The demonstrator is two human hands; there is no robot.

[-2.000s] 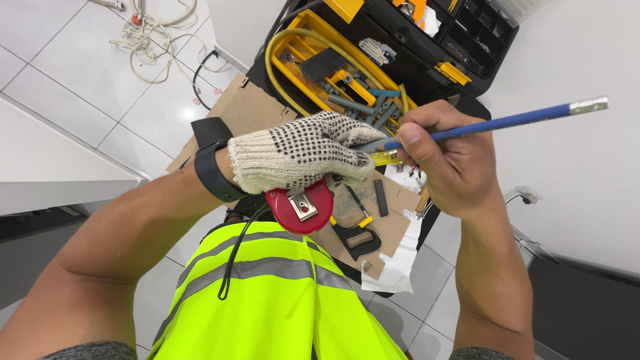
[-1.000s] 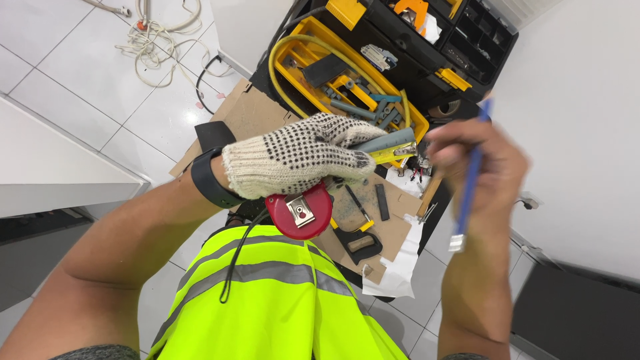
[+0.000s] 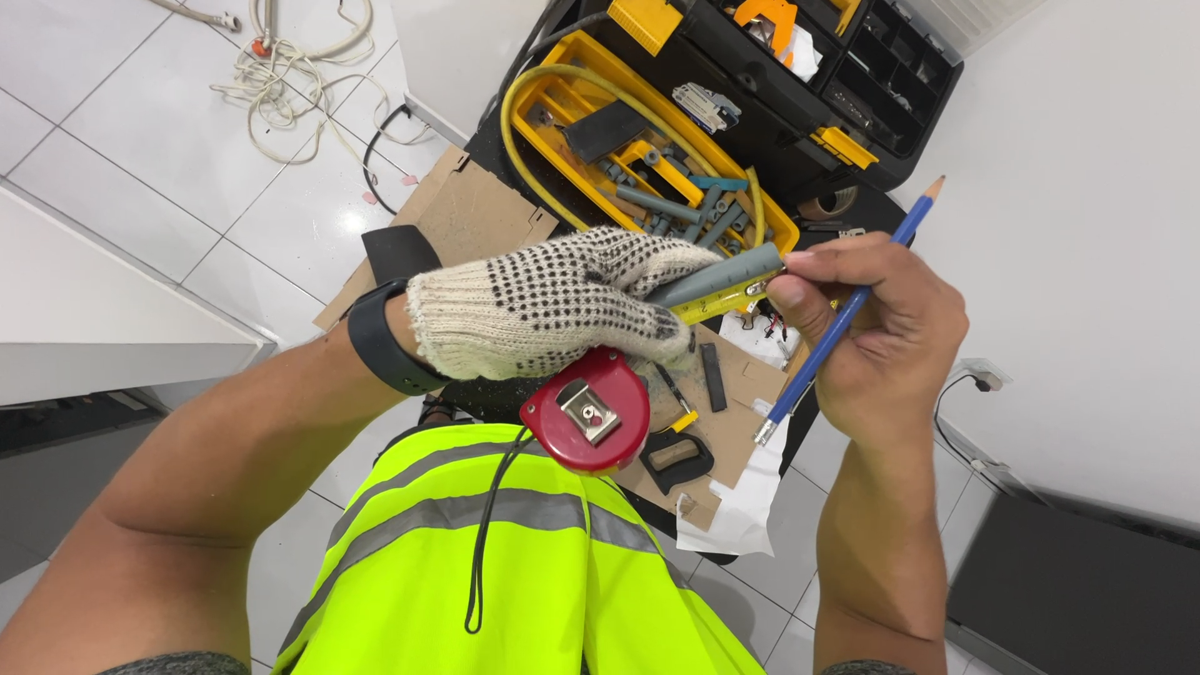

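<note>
My left hand, in a knitted glove with black dots, grips a grey plastic pipe together with the yellow blade of a tape measure. The blade lies along the pipe. Below the glove hangs the red tape measure case with a metal belt clip and a black cord. My bare right hand pinches the end of the blade by the pipe's end with thumb and forefinger. A blue pencil is held across its fingers, sharpened tip up and eraser end down. The glove hides part of the pipe.
Beyond my hands, a yellow tray holds grey pipe pieces and fittings, beside a black toolbox. Under my hands are cardboard, a black saw handle and white paper. Tangled cord lies on the tiled floor.
My right hand has come back left to the pipe's end, pinching the blade. The pencil's sharpened tip now points up; two seconds ago its eraser end pointed right. My left hand keeps its grip.
</note>
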